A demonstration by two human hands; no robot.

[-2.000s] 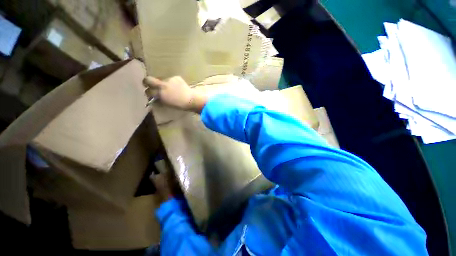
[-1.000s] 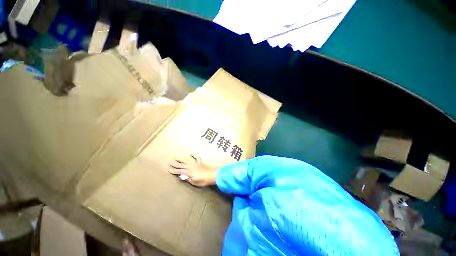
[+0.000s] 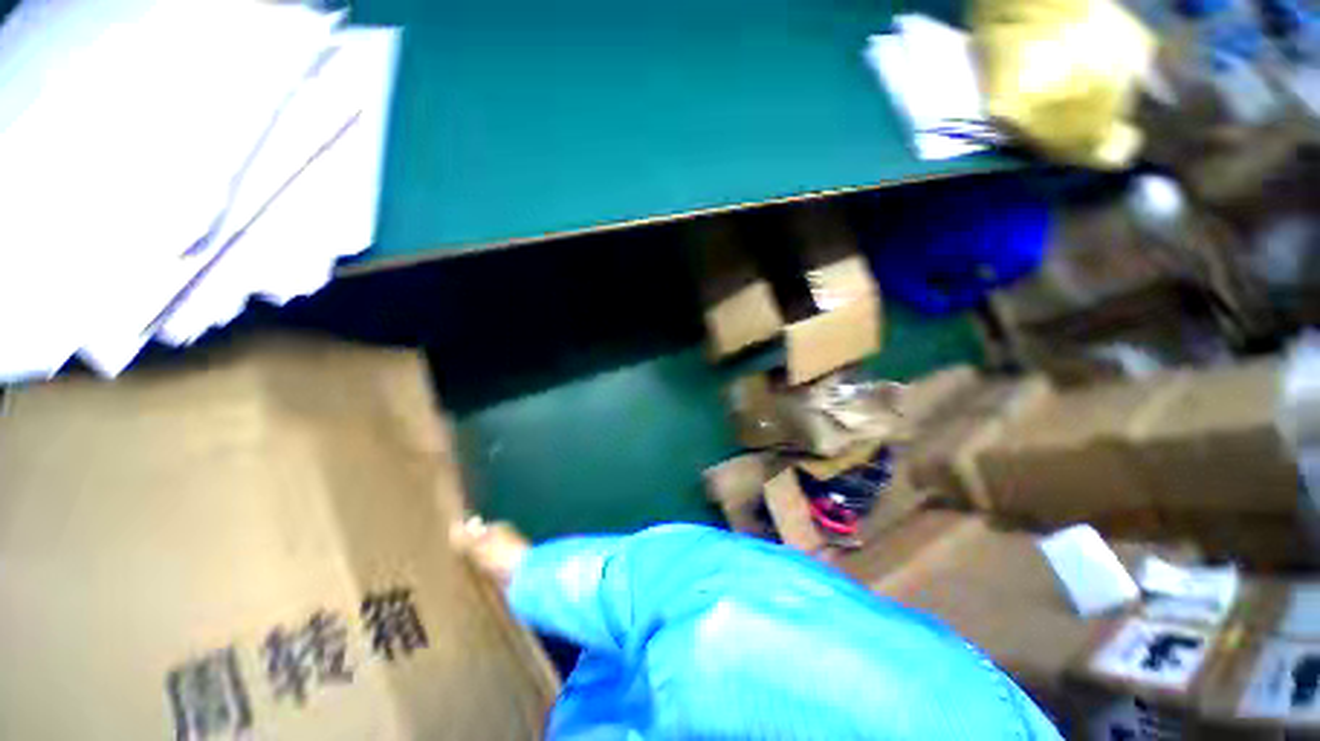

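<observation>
A large flattened carton (image 3: 340, 492) with dark printed characters fills the lower left of the head view. My right hand (image 3: 492, 550) is at the carton's right edge, with its fingers closed on that edge. The hand is small and blurred, and a blue sleeve runs from it to the bottom of the picture. My left hand is not in view.
A green bench (image 3: 608, 102) crosses the top, with white sheets (image 3: 188, 130), a yellow bag-like item (image 3: 1064, 73) and more sheets. Small open cartons (image 3: 832, 340) and brown scrap (image 3: 818, 413) lie on the floor beyond. Cartons (image 3: 1129, 449) crowd the right, near a blue item (image 3: 963, 253).
The view has swung right. My right hand has moved from the flattened carton's face to its edge. My left hand has left the picture.
</observation>
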